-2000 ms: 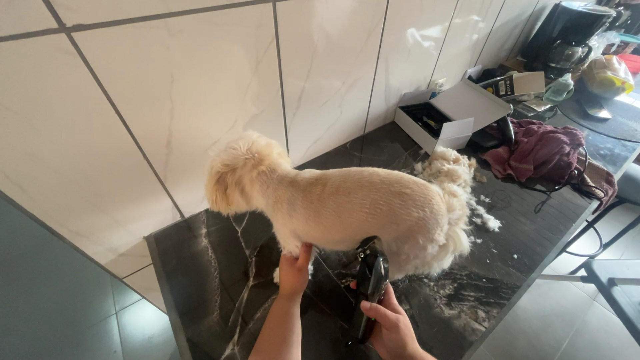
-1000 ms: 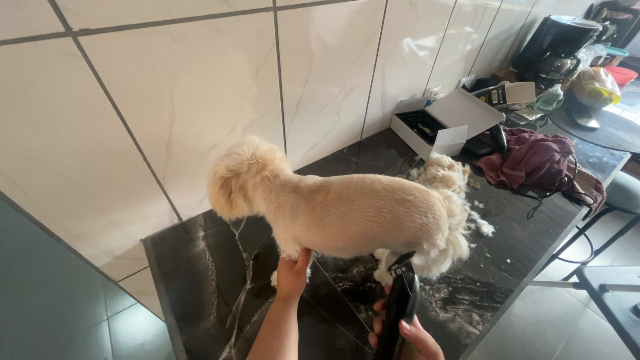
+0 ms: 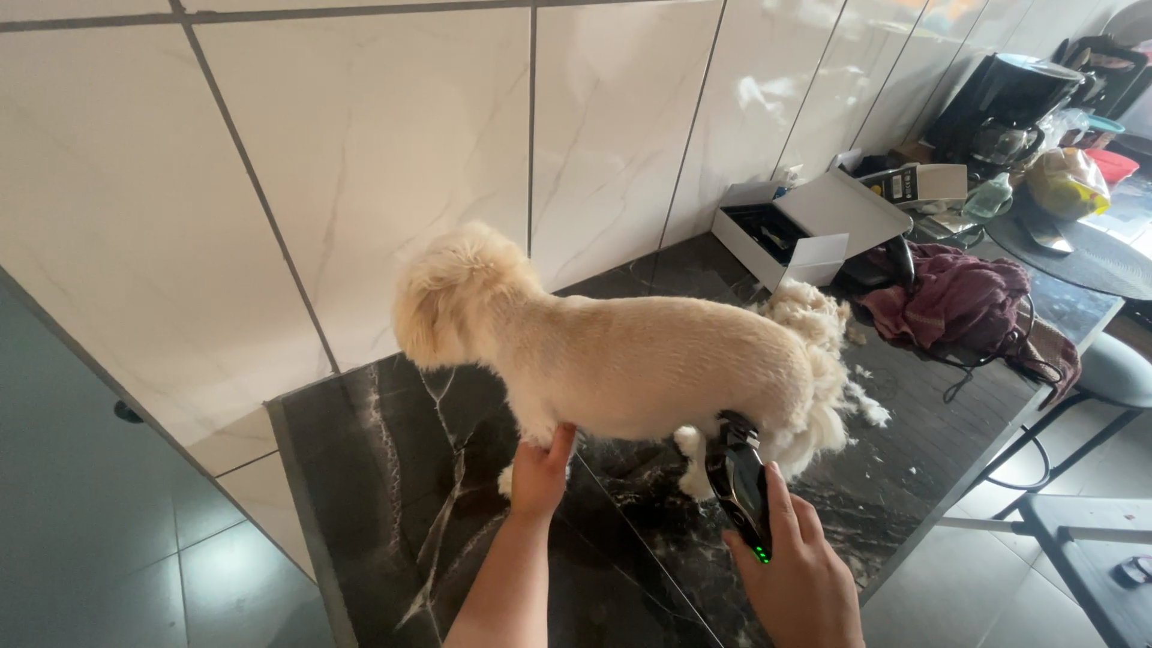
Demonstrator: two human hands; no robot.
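A cream-coloured dog (image 3: 666, 360) stands on a dark marbled counter (image 3: 360, 504), its head to the left. Its back and side are clipped short, while the fur on the head, hind leg and tail end is longer. My left hand (image 3: 543, 472) grips the dog's front leg just below the chest, its fingers partly hidden. In my right hand (image 3: 801, 558) is a black hair clipper (image 3: 740, 477) with green lights, its head against the dog's lower flank in front of the hind leg. Loose cut fur (image 3: 866, 405) lies behind the dog.
Behind the dog runs a tiled wall (image 3: 405, 162). At the back right are an open white box (image 3: 760, 252), a maroon cloth (image 3: 954, 297) with a black cord, a coffee maker (image 3: 1003, 108) and a plastic bag (image 3: 1068, 184). A stool (image 3: 1116, 369) and a chair (image 3: 1080, 549) stand beyond the counter's right edge.
The clipper has moved from below the dog's hindquarters up against its flank, and its green lights now show. My left hand has stayed at the front leg.
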